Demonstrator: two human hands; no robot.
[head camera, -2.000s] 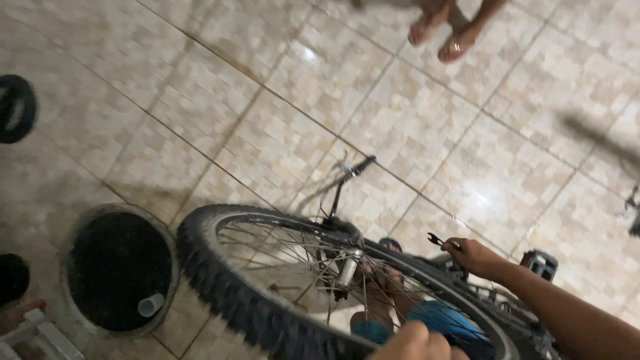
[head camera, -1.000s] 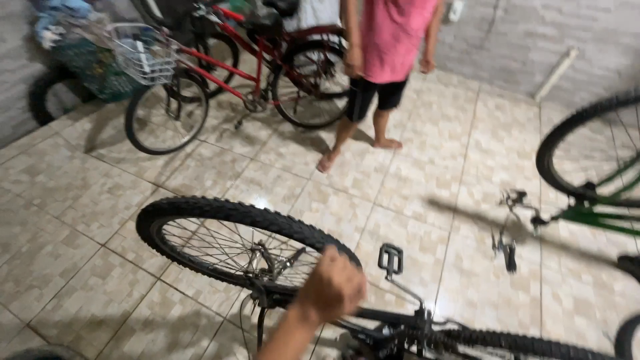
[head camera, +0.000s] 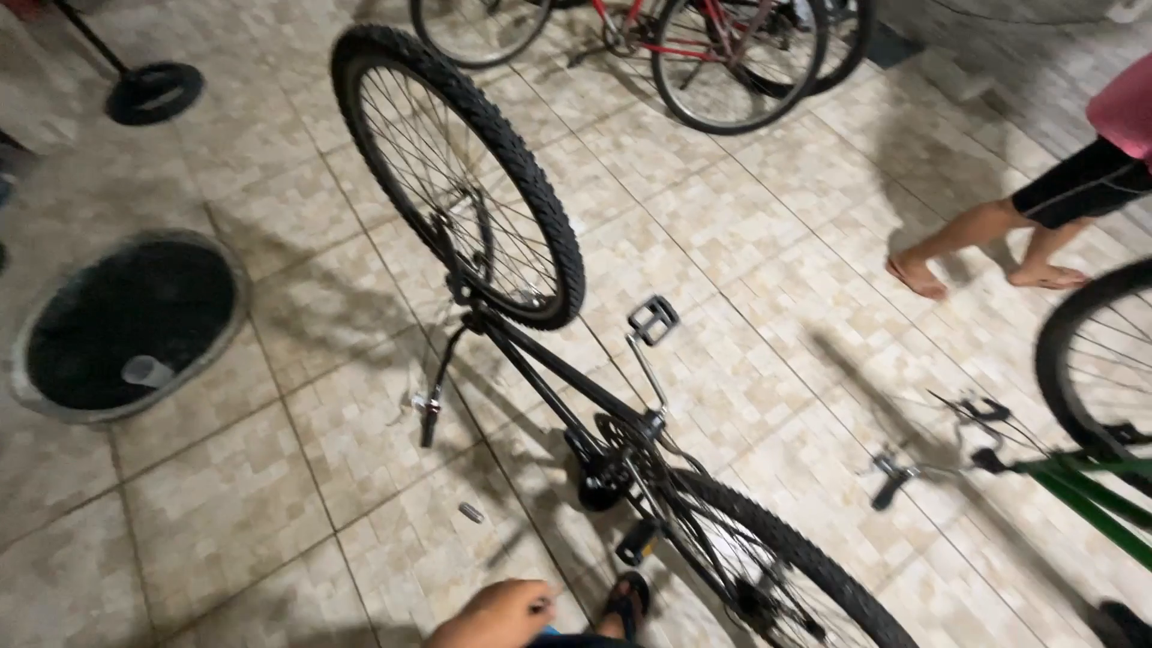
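A black bicycle (head camera: 549, 378) stands upside down on the tiled floor, its knobby front wheel (head camera: 459, 180) at the upper middle and its rear wheel (head camera: 792, 558) at the lower right. One handlebar grip (head camera: 430, 427) is left of the frame, and a pedal (head camera: 653, 320) sticks up to the right. At the bottom edge, what appears to be my left hand (head camera: 499, 612) has its fingers curled, left of the rear wheel and apart from the bicycle. A dark spot shows at its fingers; whether it holds anything cannot be told. My right hand is out of view.
A round tub (head camera: 135, 324) with dark contents and a pale cup stands at left. A small metallic cylinder (head camera: 471, 512) lies on the floor near my foot (head camera: 625, 601). Red bicycles (head camera: 693, 54) are behind; a person (head camera: 1062, 198) and a green bicycle (head camera: 1089, 504) are at right.
The view has swung strongly. The hand over the front wheel one second ago is now low, away from it. My right hand, holding a wrench-like tool two seconds ago, has left view.
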